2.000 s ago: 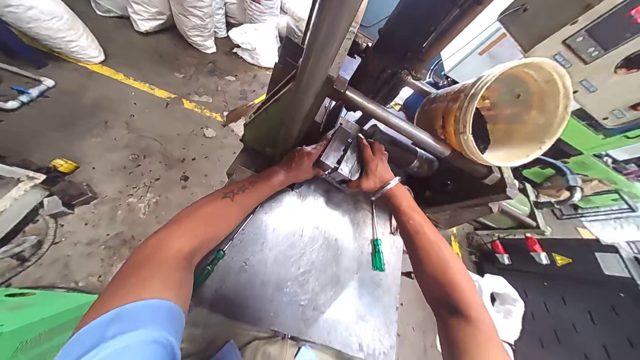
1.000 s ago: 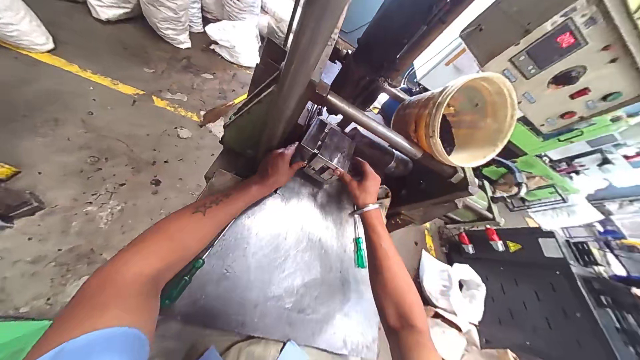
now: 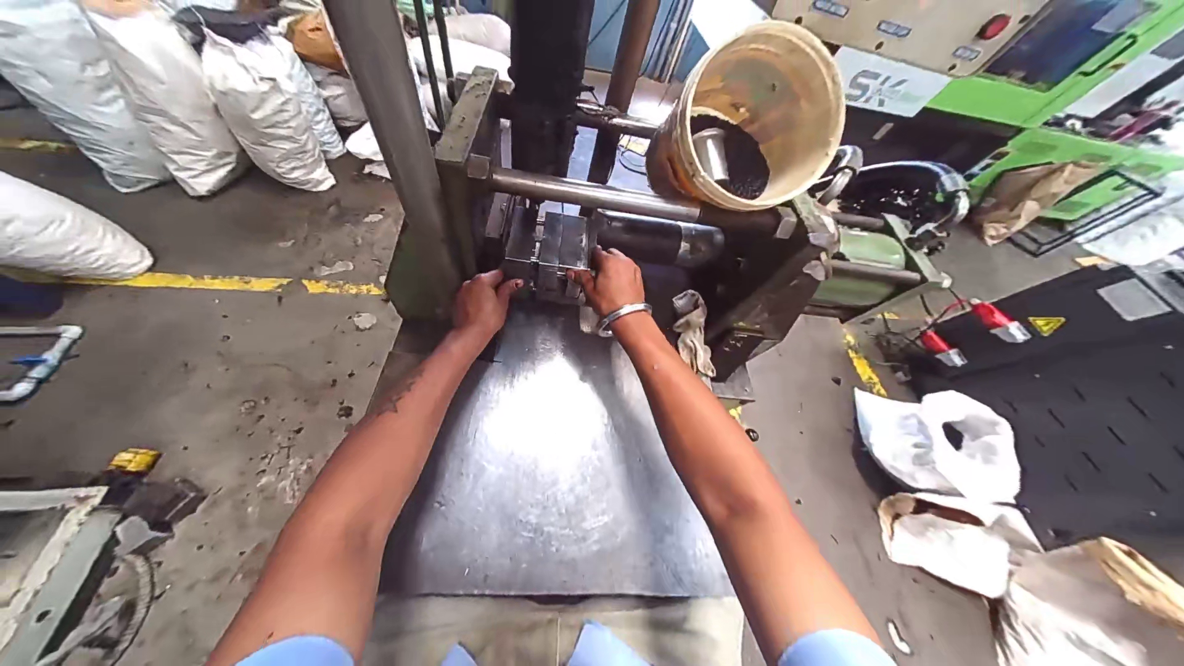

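A dark metal mould block (image 3: 548,252), split by a seam, sits in the press at the far end of a shiny metal plate (image 3: 564,462). My left hand (image 3: 483,303) is at its lower left corner, thumb and fingers close to the metal. On the block's right side lies my right hand (image 3: 612,282), its fingers touching the edge; a metal bangle is on that wrist. How firmly either hand grips is hard to see. Just right of the block is a dark metal cylinder (image 3: 647,239). A pale cloth glove (image 3: 692,333) hangs by the press frame.
A stained plastic bucket (image 3: 684,157) with black granules and a metal cup rests above the tie bars. A thick steel column (image 3: 398,139) rises left of the block. White sacks (image 3: 250,102) stand at the back left. Red plugs (image 3: 943,348) and opened bags (image 3: 962,536) are at the right.
The view has swung considerably. The block appears more upright in the view, with both hands still beside it. Green-handled screwdrivers seen earlier on both sides of the plate are no longer in sight.
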